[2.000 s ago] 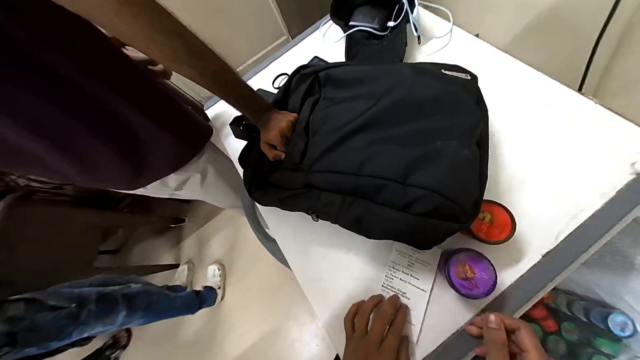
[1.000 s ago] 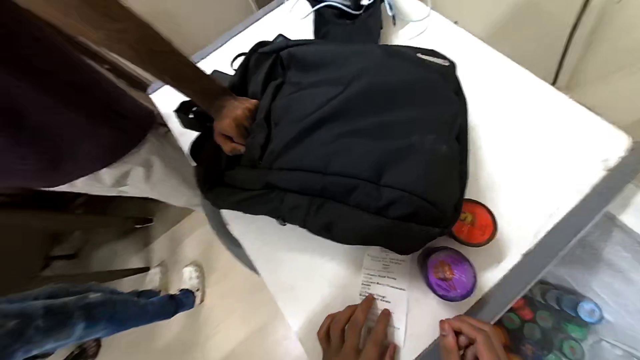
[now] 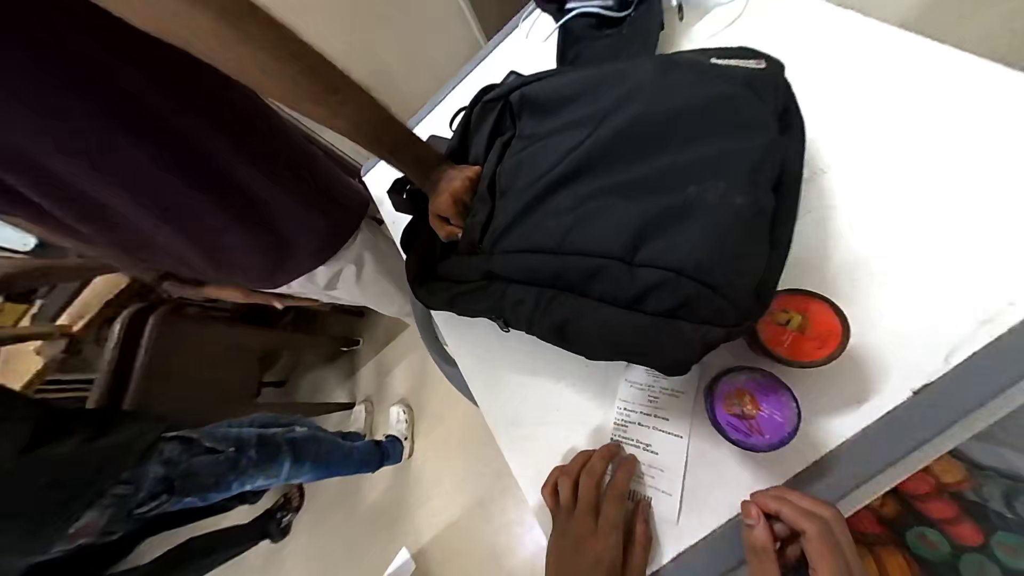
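My left hand (image 3: 596, 508) lies palm down on a printed paper receipt (image 3: 658, 424), its fingertips on the paper's lower part. At the counter's grey edge rests my right hand (image 3: 800, 528), fingers curled, with nothing visible in it. A round purple-topped container (image 3: 752, 408) stands right of the receipt, and a round red-topped container (image 3: 802, 328) is just above it. Both sit beside the lower right corner of a black fabric backpack (image 3: 632, 200), which covers the receipt's top end. Another person's hand (image 3: 454, 202) reaches into the backpack's left side.
The white counter (image 3: 904, 200) has a grey edge (image 3: 896, 432). Beyond that edge, at lower right, are several colourful round items (image 3: 944, 520). A dark pouch with white cables (image 3: 608, 32) lies behind the backpack. The person in a dark shirt (image 3: 160, 160) stands at left; another in jeans (image 3: 272, 456) is behind.
The view has shifted somewhat. My left hand stays on the receipt, and the other person's hand remains at the backpack. Nothing else has plainly moved.
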